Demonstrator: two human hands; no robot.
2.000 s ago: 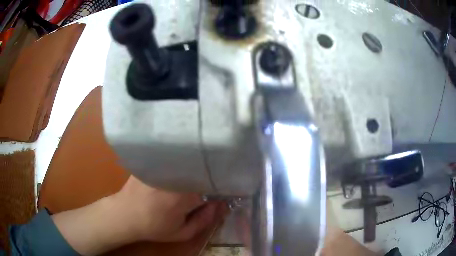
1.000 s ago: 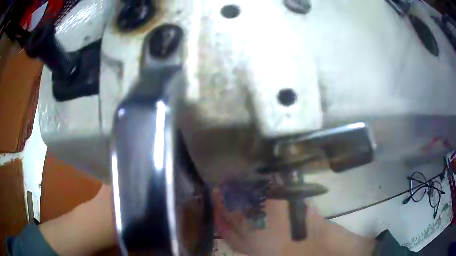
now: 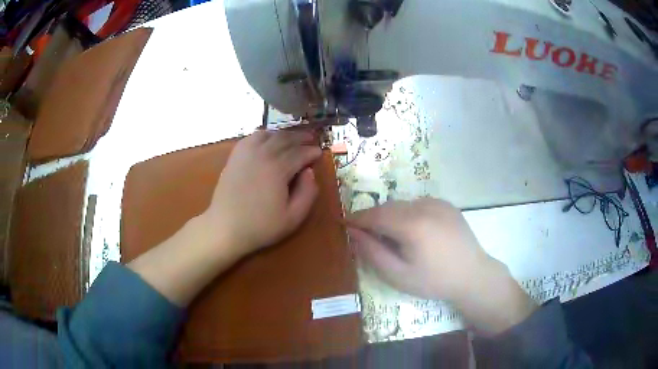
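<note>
A brown panel [image 3: 180, 194] lies on the white table under the sewing machine head [image 3: 426, 43]. A white label [image 3: 335, 307] lies near its right edge, at the front. My left hand [image 3: 263, 184] rests on the panel, fingers bent, fingertips close to the presser foot and needle [image 3: 325, 133]. My right hand [image 3: 426, 249] is at the panel's right edge, thumb and fingertips pinched on that edge. The needle point itself is too small to make out.
Stacked brown panels [image 3: 86, 94] lie at the far left. A rougher brown panel [image 3: 50, 238] lies near left, with a dark strip [image 3: 89, 223] beside it. Eyeglasses [image 3: 599, 205] lie on the right. A printed ruler scale [image 3: 577, 270] runs along the front table edge.
The view has drawn back from the machine head, so the panel and label now show. Both hands, partly hidden behind the machine head before, are now in clear view.
</note>
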